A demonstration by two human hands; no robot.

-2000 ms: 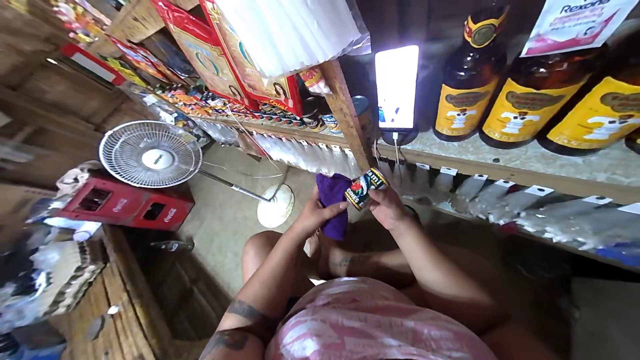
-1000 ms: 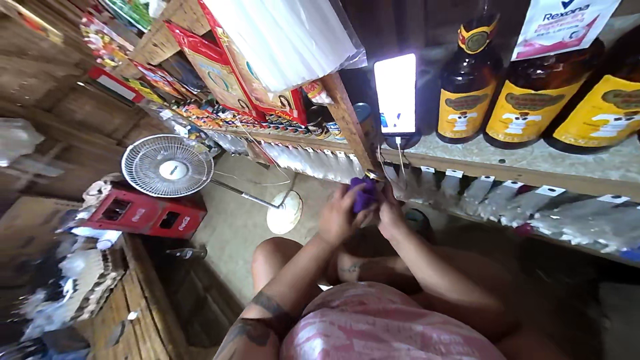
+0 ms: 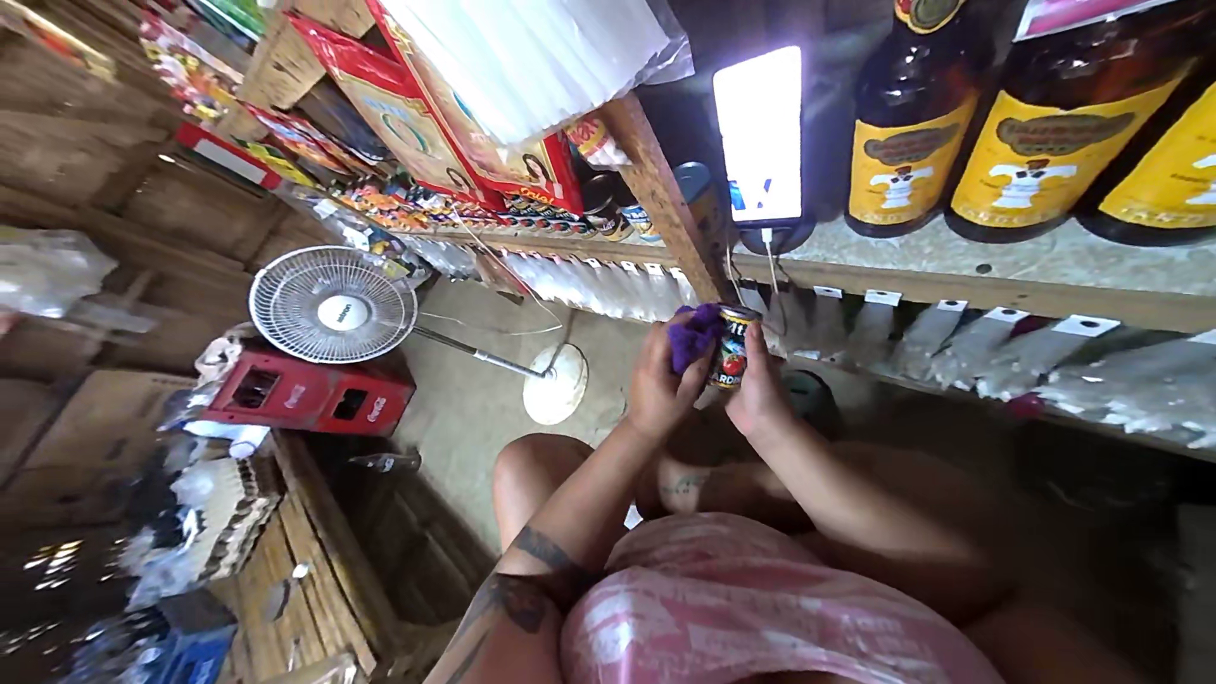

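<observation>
My right hand (image 3: 760, 385) grips a small sardine can (image 3: 732, 347) with a dark, colourful label, held upright or slightly tilted below the wooden shelf. My left hand (image 3: 662, 385) holds a bunched purple cloth (image 3: 694, 338) against the can's left side. Just above the hands, a phone with a bright screen (image 3: 760, 133) leans upright on the shelf, a white cable plugged into its lower end. Part of the can is hidden by the cloth and fingers.
Brown bottles with yellow labels (image 3: 907, 171) line the shelf (image 3: 1045, 256), and plastic bags (image 3: 1007, 351) hang beneath it. A wooden post (image 3: 665, 190) rises beside the phone. Leftward stand a white fan (image 3: 332, 304), a red crate (image 3: 304, 391) and a wooden bench (image 3: 309, 541).
Two seconds ago the can showed between both hands with the purple cloth hanging beside it. One second ago the cloth was bunched over the can; now the can's label shows again.
</observation>
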